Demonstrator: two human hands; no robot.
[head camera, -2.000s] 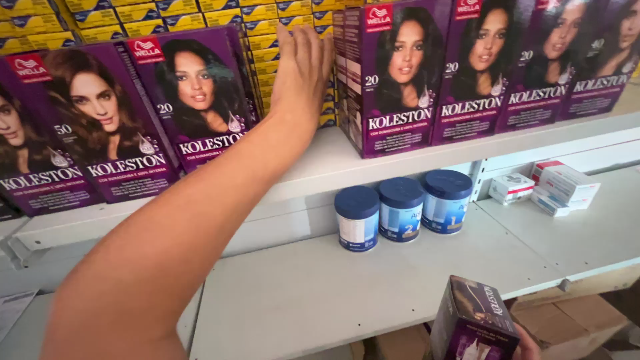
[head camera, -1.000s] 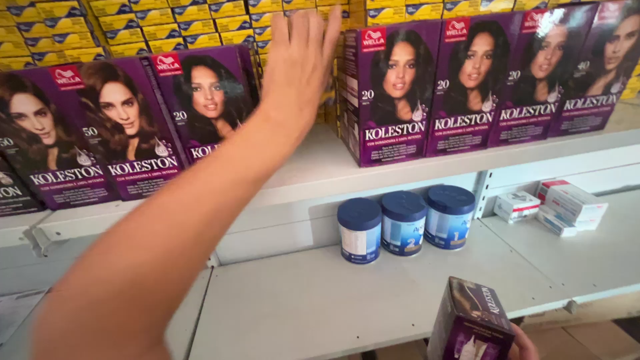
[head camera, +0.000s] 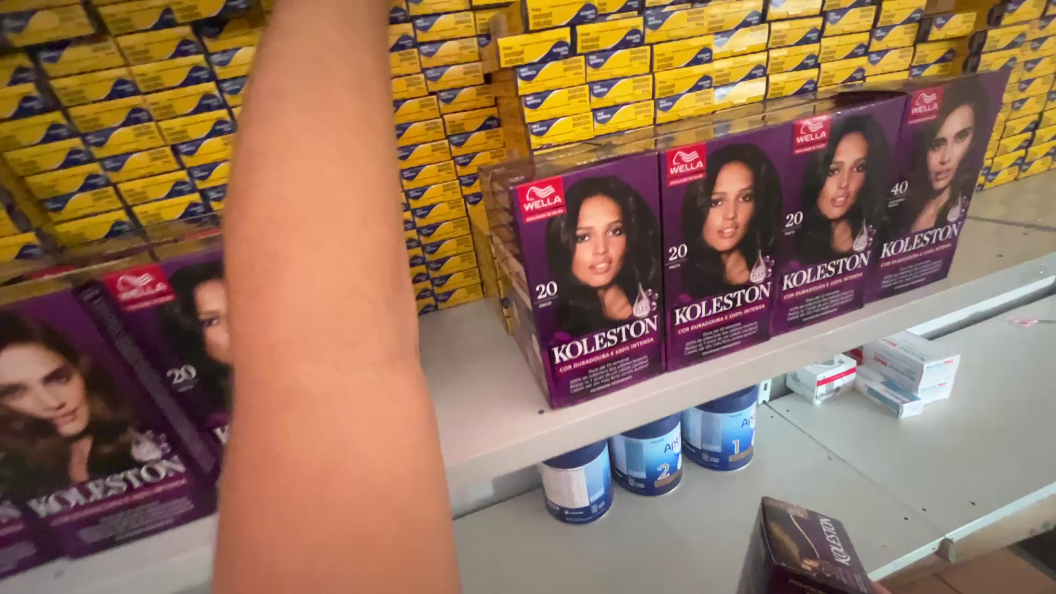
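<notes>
My left forearm crosses the view from the bottom edge to the top, and the hand itself is beyond the top edge, so what it touches is hidden. It passes in front of purple Wella Koleston hair-colour boxes (head camera: 107, 462) on the left. A row of similar boxes (head camera: 598, 289) stands upright to its right on the upper shelf (head camera: 487, 421). At the lower right a dark Koleston box (head camera: 804, 549) is held tilted in my right hand (head camera: 881, 587), of which only a sliver shows at the bottom edge.
Many small yellow and blue cartons (head camera: 445, 157) are stacked behind the purple boxes. Below, on the lower shelf (head camera: 891, 462), stand three blue tins (head camera: 648, 458), partly hidden by the upper shelf's edge. Small white cartons (head camera: 912, 363) lie to their right.
My left hand has moved up and out of view; before, it was raised between the two groups of purple boxes. The view has shifted upward and nearer, showing more yellow cartons.
</notes>
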